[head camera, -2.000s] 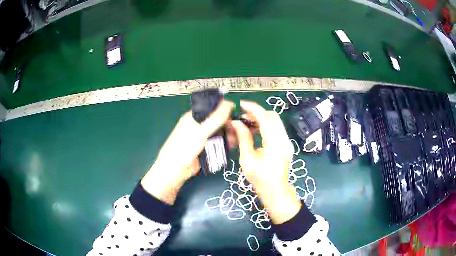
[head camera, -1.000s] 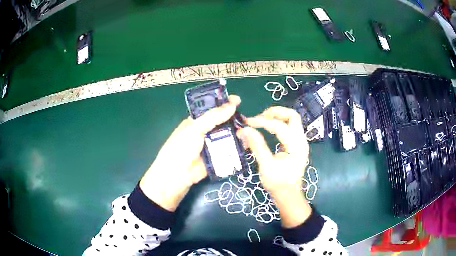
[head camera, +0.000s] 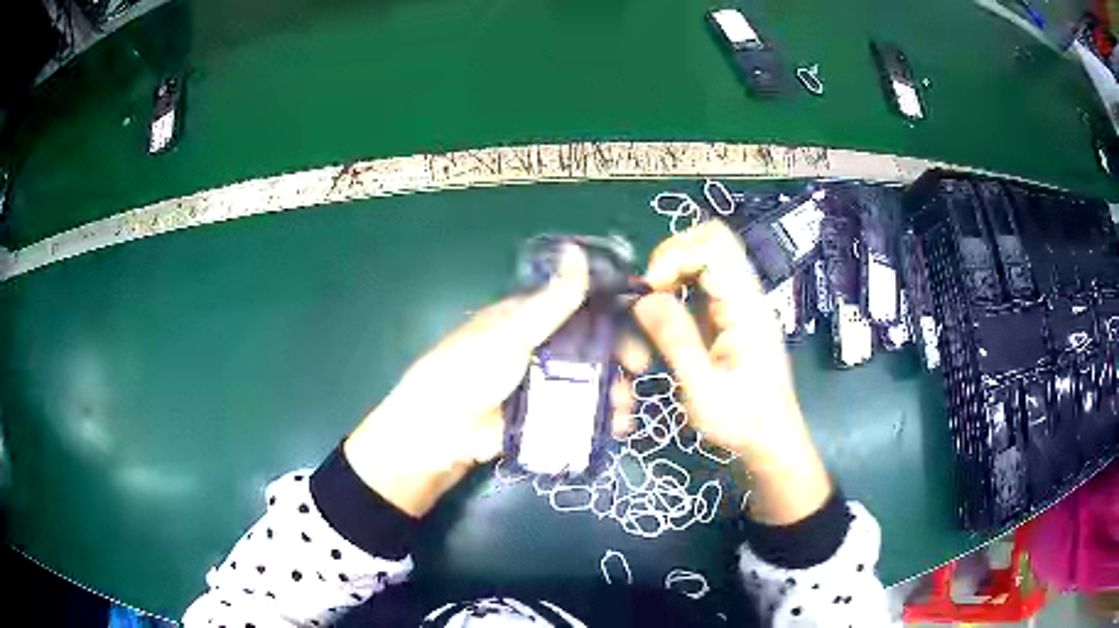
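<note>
A black phone housing (head camera: 562, 417) with a white patch on its lower half is held upright in front of me. My left hand (head camera: 460, 386) grips it from the left, thumb across its upper part; the top end is blurred. My right hand (head camera: 724, 356) is at the housing's upper right side, thumb and forefinger pinched close to the edge. Something small and dark shows at these fingertips, but it is too blurred to name. Loose pale oval rings (head camera: 657, 491) lie in a pile below and right of the housing.
Waiting black housings (head camera: 850, 331) with white patches lie at the right, beside a stack of black blister trays (head camera: 1019, 356). A pale marked strip (head camera: 491, 164) crosses behind. Beyond it, a green belt (head camera: 466, 74) carries spaced housings and one ring. A red stool (head camera: 982, 589) shows lower right.
The housing has moved slightly right and down, and its top has blurred. My right hand has moved right with it, still at its side. The handsets on the belt have shifted left.
</note>
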